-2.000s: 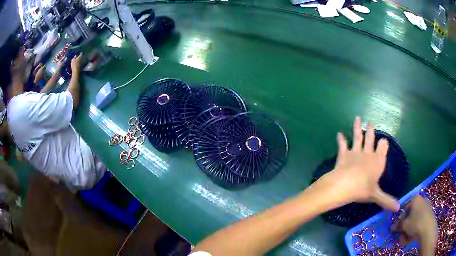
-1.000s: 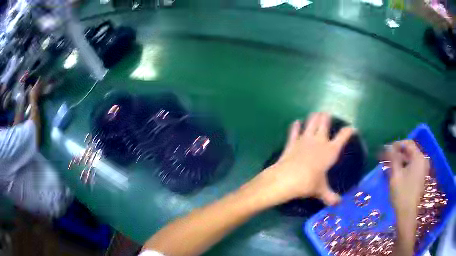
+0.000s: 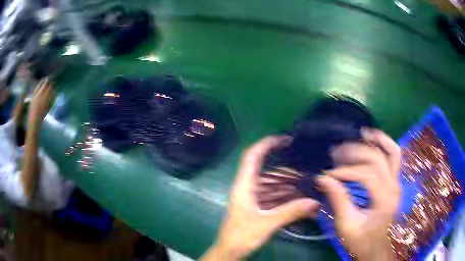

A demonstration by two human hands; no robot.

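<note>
My left hand point(image 3: 255, 199) holds a black fan grille point(image 3: 301, 188) by its left side, over the front of the bench; the fingers show through the ribs. My right hand point(image 3: 369, 188) is at the middle of this grille with thumb and fingers bent together. Blur hides whether a trim ring is between the fingertips. A dark stack of bare grilles point(image 3: 334, 114) lies just behind my hands. The blue parts bin point(image 3: 437, 120) with many copper rings point(image 3: 428, 178) is at the right, partly covered by my right hand.
Overlapping ringed grilles point(image 3: 178, 127) lie on the green bench point(image 3: 255, 56) at centre left. Loose copper rings point(image 3: 86, 148) lie left of them. A person in a white shirt point(image 3: 30, 168) sits at the left. More dark parts point(image 3: 122, 30) are at the back left.
My left hand has come down from over the stack and now holds a grille. My right hand has left the bin and moved left to the grille's middle. The view has shifted and blurred.
</note>
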